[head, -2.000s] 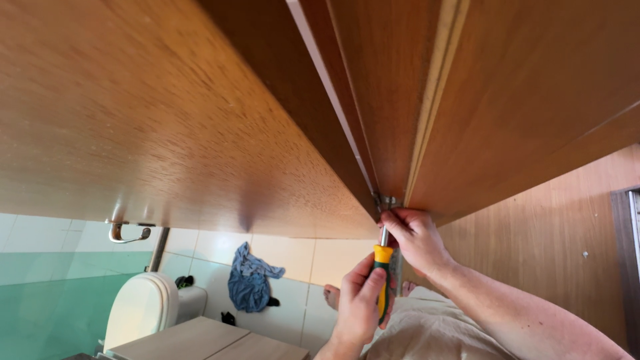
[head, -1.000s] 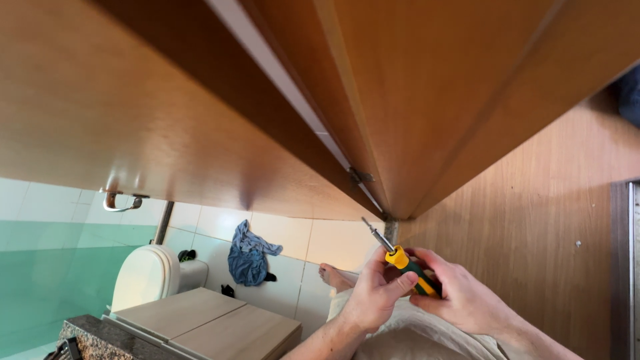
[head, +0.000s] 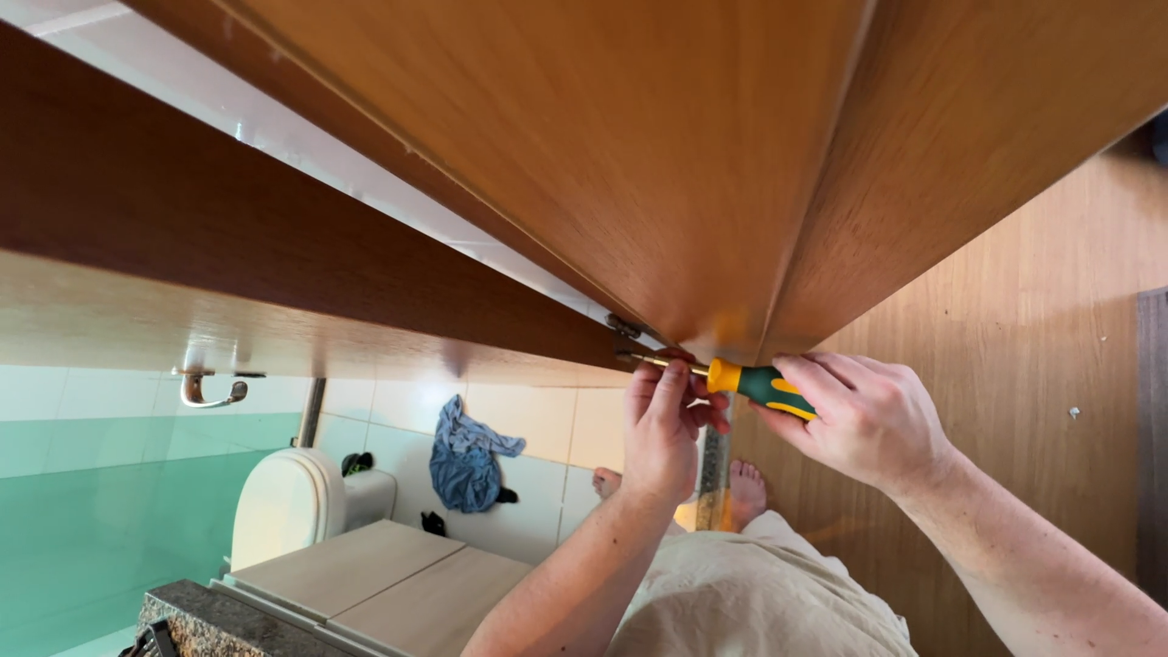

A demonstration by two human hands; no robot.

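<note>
My right hand [head: 867, 415] is closed around the green and yellow handle of a screwdriver [head: 765, 383], which lies nearly level and points left. The fingers of my left hand [head: 668, 424] pinch its metal shaft near the tip. That tip is at the edge of the wooden door [head: 456, 315], where a small dark fitting shows; whether it sits in a screw cannot be told. Just above, a metal hinge part [head: 623, 325] is on the edge of the wooden door frame [head: 511, 219].
A chrome hook or handle [head: 210, 390] is mounted on the door's face. Below stand a toilet [head: 287, 502], a light cabinet [head: 392, 566] and a dark stone counter edge [head: 201, 620]. A blue cloth [head: 467, 456] lies on the tiles. My bare feet [head: 748, 493] straddle the threshold.
The screwdriver, held in both hands away from the door a second ago, now has its tip at the door's edge. My left hand has moved to the shaft. The view has shifted.
</note>
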